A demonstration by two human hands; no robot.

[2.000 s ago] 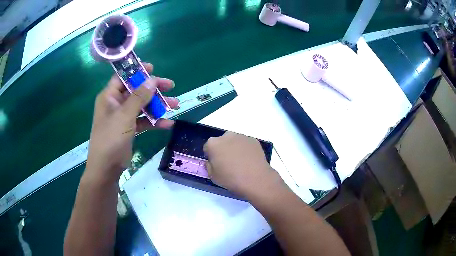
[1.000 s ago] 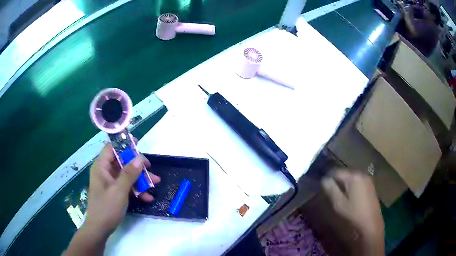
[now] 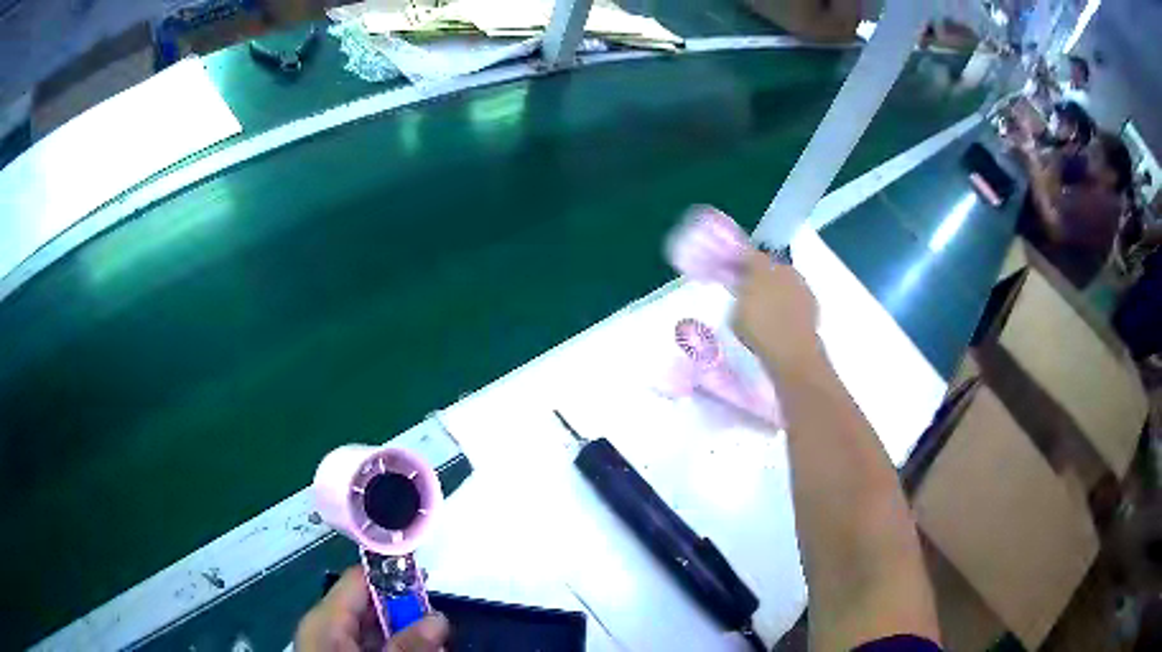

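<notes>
My left hand (image 3: pixel 334 627), cut off by the bottom edge, holds a pink handheld fan (image 3: pixel 342 490) upright by its open handle. A circuit board and a blue battery (image 3: pixel 405 611) show in the handle. My right hand (image 3: pixel 775 306) is stretched forward at the belt's near edge and holds another pink fan (image 3: pixel 705 242) by its handle; this fan is blurred. A further pink fan (image 3: pixel 697 340) lies on the white sheet below my right hand. The black electric screwdriver (image 3: pixel 663 532) lies on the sheet between my hands, its bit towards the belt.
The black screw tray (image 3: pixel 510 627) is partly hidden at the bottom edge. The green conveyor belt (image 3: pixel 382 293) curves across behind the white sheet (image 3: pixel 510 535). A pale metal post (image 3: pixel 835 140) stands beyond my right hand. Open cartons (image 3: pixel 1007 510) are at right; several people (image 3: pixel 1090 191) sit further along.
My right hand has moved from beside the cartons to the belt's edge and taken hold of a fan. The view has shifted; my left hand still holds its open fan, now lower in view.
</notes>
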